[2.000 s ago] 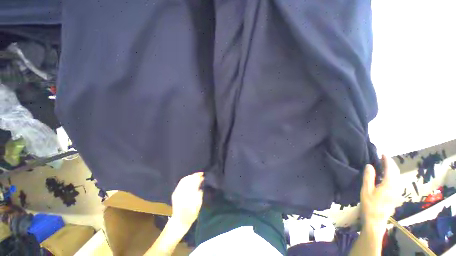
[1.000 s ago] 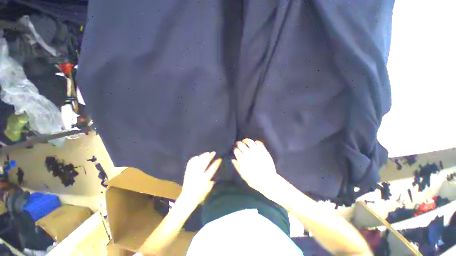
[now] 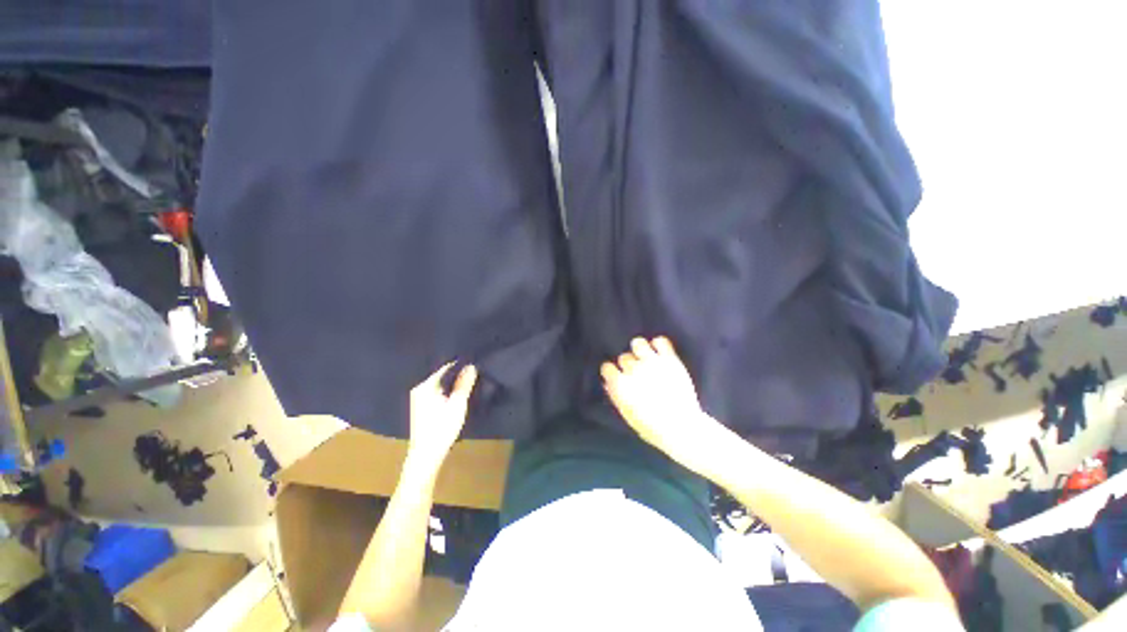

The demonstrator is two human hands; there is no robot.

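A large navy fabric length [image 3: 383, 198] covers the table in front of me and hangs over its near edge. A narrow white gap splits it near the middle, with long folds just right of the gap. My left hand [image 3: 443, 401] pinches the near edge of the left part, lifting a small peak of cloth. My right hand [image 3: 645, 377] lies on the right part near its edge, fingers curled on the cloth. The fabric is bunched at its right corner [image 3: 908, 327].
The white table [image 3: 1026, 161] shows at the right. An open cardboard box [image 3: 328, 531] stands below left. Clear plastic [image 3: 93, 290] and dark cloth lie at far left. A blue object [image 3: 130, 556] and dark scraps [image 3: 173, 467] are lower left; more scraps lie right.
A white gap has opened between the two fabric parts. My hands have moved apart from near each other at the middle, the left hand going left with the cloth edge, the right slightly right.
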